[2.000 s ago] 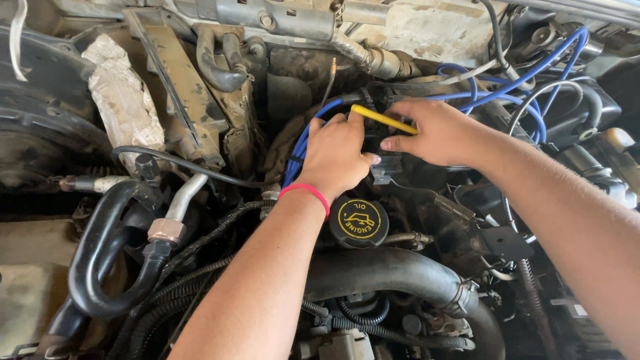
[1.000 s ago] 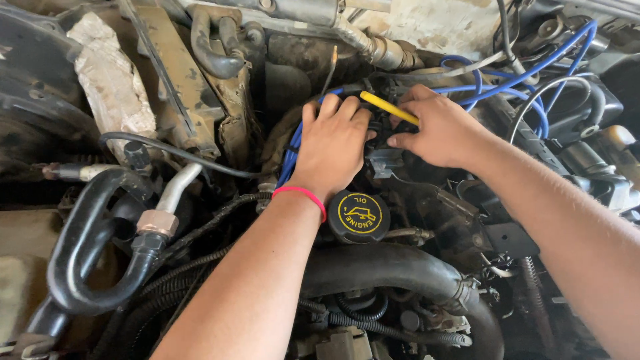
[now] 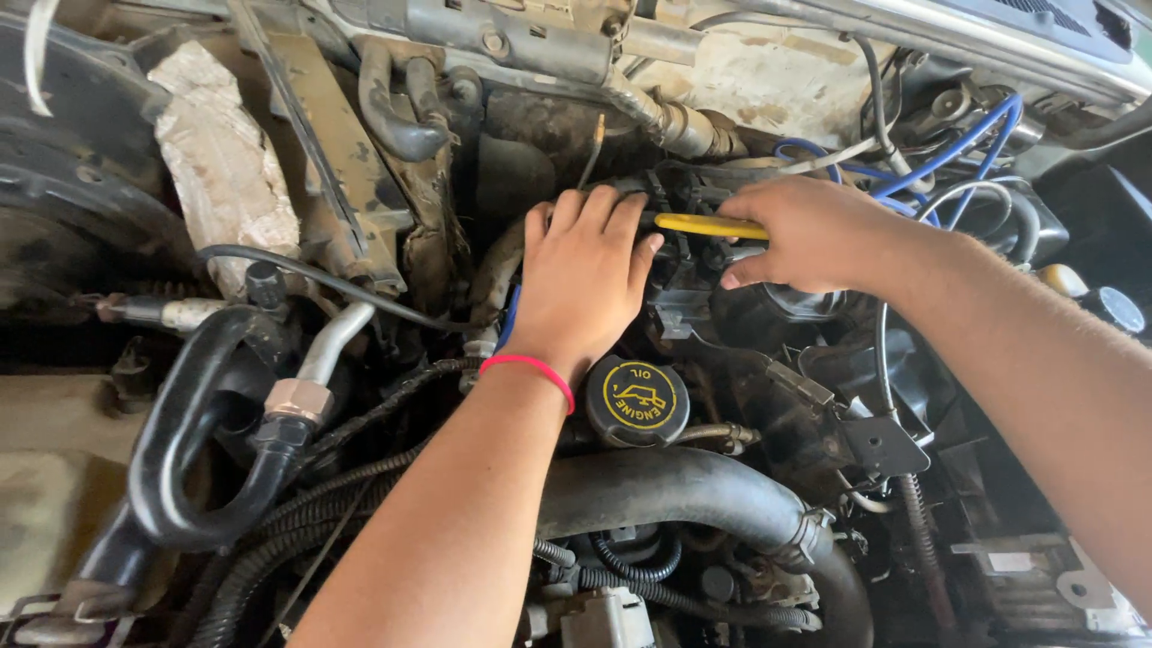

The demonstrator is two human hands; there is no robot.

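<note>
A yellow-handled tool (image 3: 711,226), its kind unclear, lies nearly level behind the engine oil filler cap (image 3: 637,402). My right hand (image 3: 801,236) grips its right end between thumb and fingers. Its dark left end reaches the fingertips of my left hand (image 3: 585,270), which lies back up over the engine, a pink band on the wrist. What the left fingers touch underneath is hidden. A blue cable (image 3: 936,171) loops behind the right hand, and a short blue piece shows beside the left wrist.
A thick black hose (image 3: 675,490) curves in front of the oil cap. At the left stand a bent black pipe (image 3: 148,468) with a metal fitting (image 3: 298,401) and a foil-like wrapped piece (image 3: 225,171). A thin black cable (image 3: 360,292) crosses toward the left wrist.
The yellow tool has swung from a slant to nearly level, with the right hand still on it. Blue cable seen earlier beside the left fingers is now mostly out of sight there.
</note>
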